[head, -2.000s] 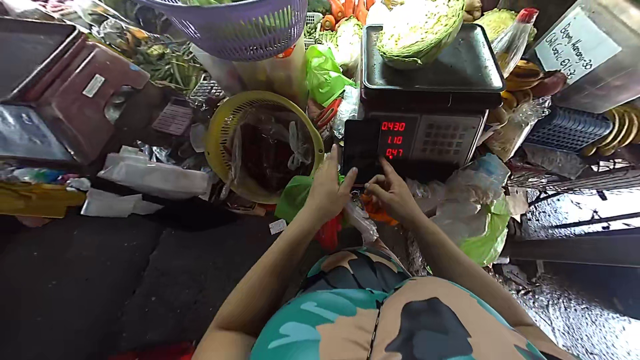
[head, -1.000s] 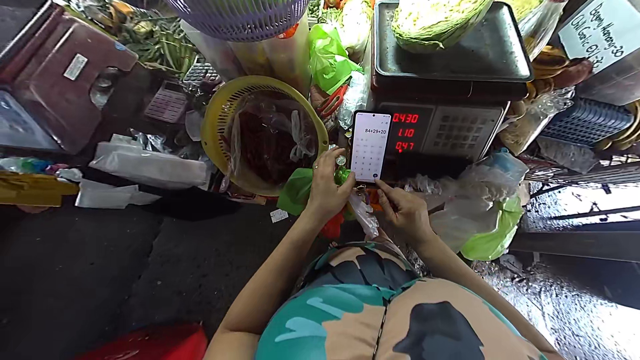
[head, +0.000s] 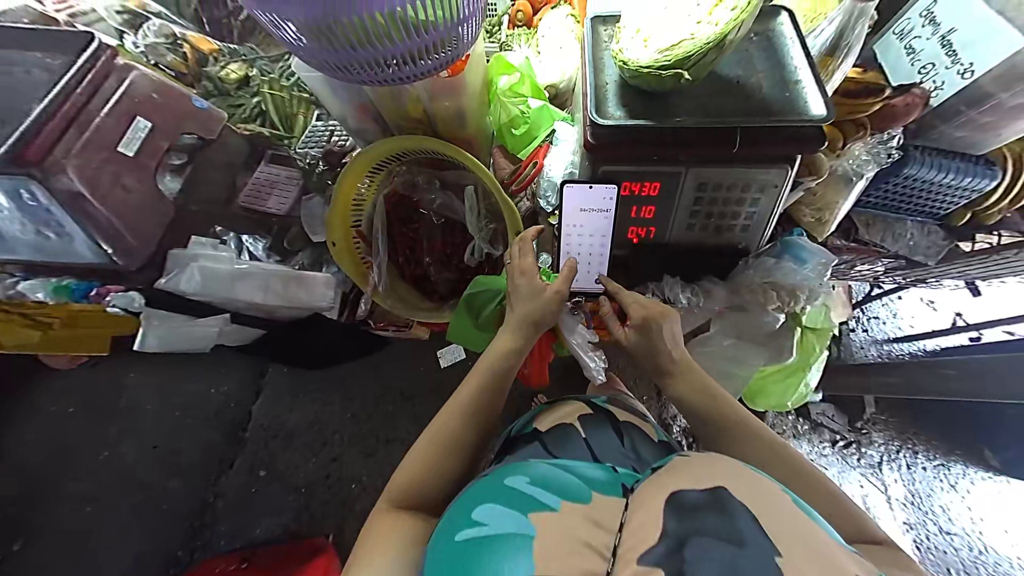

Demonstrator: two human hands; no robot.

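Observation:
A smartphone (head: 588,236) with a lit calculator screen stands out in front of the digital weighing scale (head: 720,208), left of its red digits. My left hand (head: 534,284) is at the phone's lower left edge, thumb by the screen; whether it bears the phone's weight is hard to see. My right hand (head: 644,324) has its index finger extended to the lower right corner of the screen and holds nothing visible. A cut cabbage (head: 680,40) rests on the scale's metal tray (head: 712,100).
Left of the phone is a yellow plastic basket (head: 344,216) with bagged dark red contents. A purple basket (head: 376,40) stands behind it. Plastic bags (head: 752,344) lie at the right, a second scale (head: 120,152) at the far left.
The phone screen, dark two seconds ago, is lit and shows a calculator with a longer entry than one second ago. My right index finger has moved from the scale's display area to the phone's lower edge.

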